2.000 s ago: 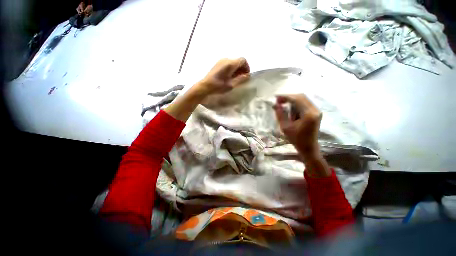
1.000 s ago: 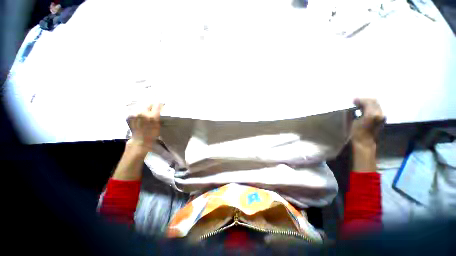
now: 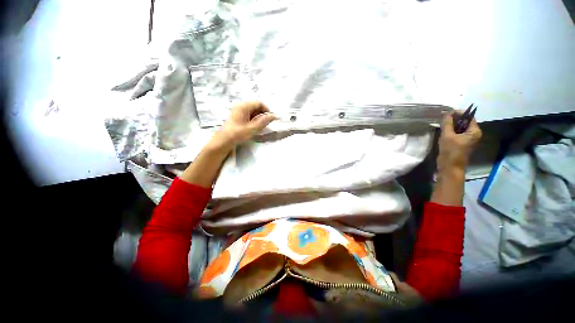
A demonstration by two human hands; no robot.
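The off-white jacket point(image 3: 302, 167) lies over the table edge and hangs down to the lap. Its front placket point(image 3: 365, 114) runs straight from side to side, with several small dark shank buttons point(image 3: 341, 115). My left hand point(image 3: 246, 125) pinches the placket near its left part, thumb and fingers close together. My right hand point(image 3: 456, 136) holds the placket's right end. Dark thread snips point(image 3: 465, 120) stay in that hand, their tips poking out upward beyond the fingers.
The white table point(image 3: 504, 57) is beyond the jacket. At the right, below table level, lie a blue-edged booklet point(image 3: 512, 189) and a crumpled pale garment point(image 3: 539, 221). The flowered apron point(image 3: 299, 240) is below the jacket. A dark thin line lies on the table at upper left.
The jacket is now spread on the table with the buttoned placket along the edge. My left hand has moved right and up along it. The snips' tips now show in my right hand.
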